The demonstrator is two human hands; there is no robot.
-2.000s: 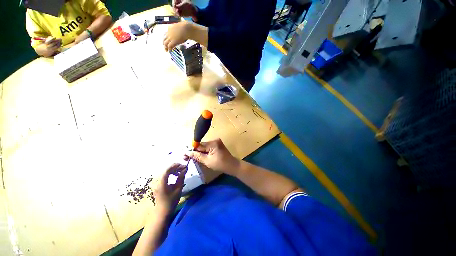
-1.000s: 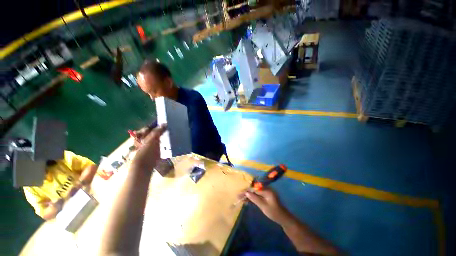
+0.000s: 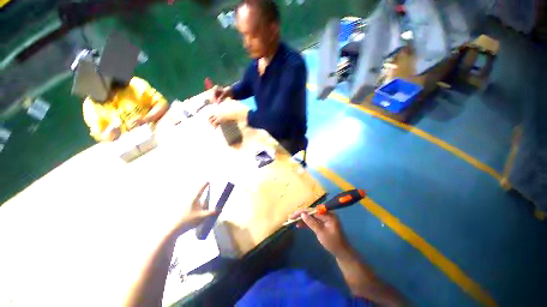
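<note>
My right hand [image 3: 324, 226] holds the screwdriver [image 3: 343, 201] near its shaft, past the table's right edge. The black and orange handle points right and the thin shaft points left. My left hand [image 3: 198, 213] is over the table with its fingers spread, at a metal panel [image 3: 217, 210] that stands tilted on its edge. The thumb and fingers are around the panel's left side. A grey block, perhaps stacked panels [image 3: 228, 238], sits just below it. A pale flat plate [image 3: 195, 255] lies nearer to me. Glare hides much detail there.
A person in navy stands across the table [image 3: 288, 186] by a striped stack [image 3: 231, 133]. A person in yellow sits at the far left by another stack [image 3: 139, 147]. A small dark bag [image 3: 263, 158] lies near the right edge. A blue bin [image 3: 398, 95] is on the floor beyond.
My left hand has come down from its raised position with the panel to the table. My right hand still holds the screwdriver out to the right. The view has turned and tilted down.
</note>
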